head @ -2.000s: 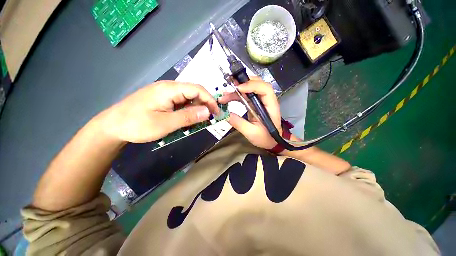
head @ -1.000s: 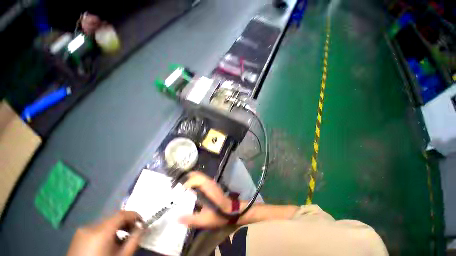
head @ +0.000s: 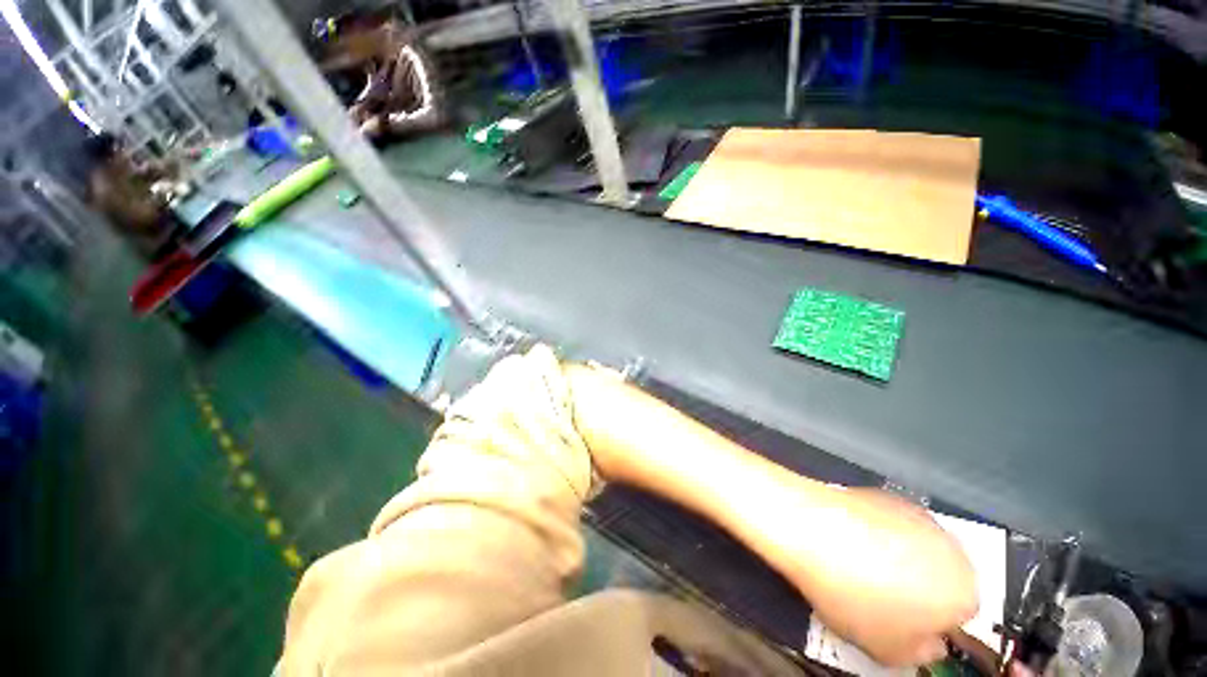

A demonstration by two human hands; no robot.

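Observation:
My left hand (head: 894, 575) is over the white pad (head: 986, 553) at the lower right, its back towards me. Its fingers are mostly hidden, so I cannot tell what it holds. A small part of my right hand (head: 977, 653) seems to show at the bottom edge; the rest is cut off or hidden. The dark soldering iron (head: 1032, 637) is blurred beside the pad, next to the pale cup (head: 1101, 640). A green circuit board panel (head: 841, 333) lies flat on the grey conveyor belt.
The grey belt (head: 635, 284) runs across the view. A tan cardboard sheet (head: 834, 192) and a blue tool (head: 1046, 233) lie beyond it. A metal post (head: 357, 152) stands at the left, near a light blue surface (head: 351, 304). People (head: 400, 86) are at the far left.
The view has swung left along the line. The board panel, cup and pad now appear further right. My right hand has mostly left the picture, and my left forearm has come into view.

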